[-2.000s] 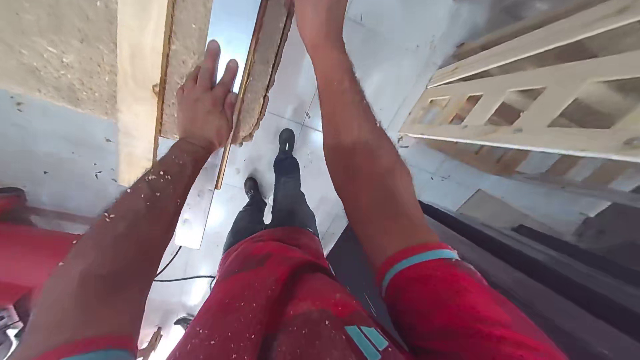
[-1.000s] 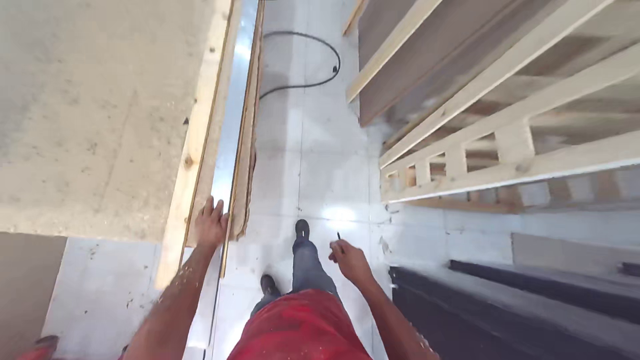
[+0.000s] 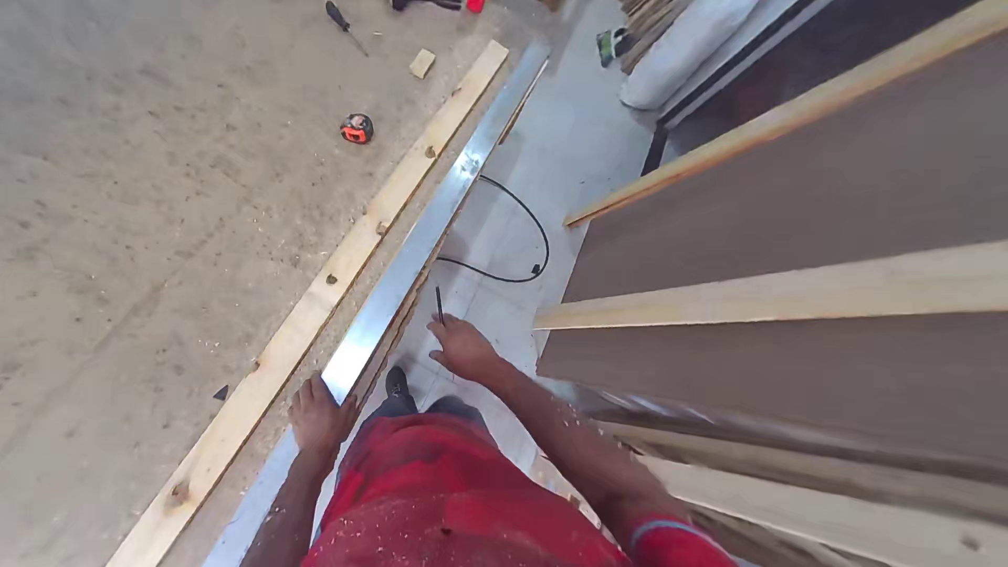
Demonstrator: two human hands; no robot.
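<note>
A long shiny metal straightedge (image 3: 421, 240) lies along the edge of a large worn board (image 3: 173, 181). Across it rests my left hand (image 3: 321, 416), fingers on the metal near its lower part. My right hand (image 3: 465, 346) is off to the right of the board's edge, holding a thin dark pencil-like marker (image 3: 439, 303) that points away from me. Parallel to the straightedge, on its left, lies a knotty pine board (image 3: 315, 295). Farther left on the large board is an orange and black tape measure (image 3: 357, 129).
A screwdriver (image 3: 340, 19) and a small wood block (image 3: 422, 63) lie on the board's far part. A black cable (image 3: 545, 236) loops over the tiled floor. Brown panels (image 3: 787, 189) with pale wooden slats (image 3: 772, 295) stand at the right. A rolled white material (image 3: 677, 59) is beyond them.
My right hand, near the board's edge two seconds ago, is now apart from it with the marker. The view has swung to show the board's far part.
</note>
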